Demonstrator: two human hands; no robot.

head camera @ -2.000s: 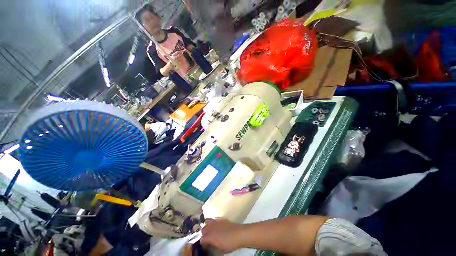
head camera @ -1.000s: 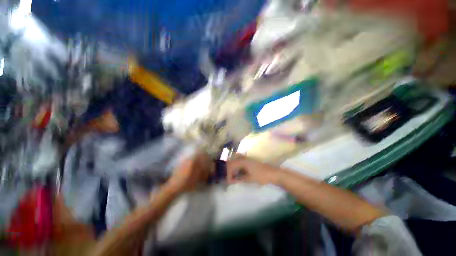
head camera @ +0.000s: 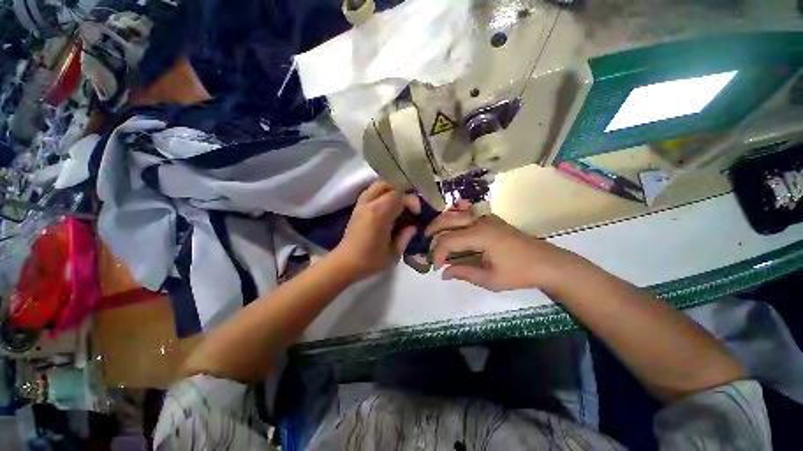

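Observation:
A light grey-white garment bundle with navy strips [head camera: 238,176] lies left of the sewing machine head [head camera: 528,97]. Its navy end runs to the needle area. My left hand [head camera: 377,227] pinches the navy cloth [head camera: 421,231] just left of the presser foot [head camera: 467,188]. My right hand [head camera: 484,251] is at the right side of the same navy cloth, fingers curled on its edge, with a small dark metal item [head camera: 465,258] in the palm, perhaps snips. The needle tip is hidden near my fingertips.
White scrap cloth [head camera: 387,53] drapes over the head's end. A pink and blue pen [head camera: 599,181] lies on the machine bed, with a black phone-like item [head camera: 770,189] farther right. A red and pink bag [head camera: 57,273] is at the left. The table has a green edge [head camera: 528,324].
The view has swung down and left onto the needle area and is sharp now. Both hands show together at the navy cloth; the fan and the other person are out of view.

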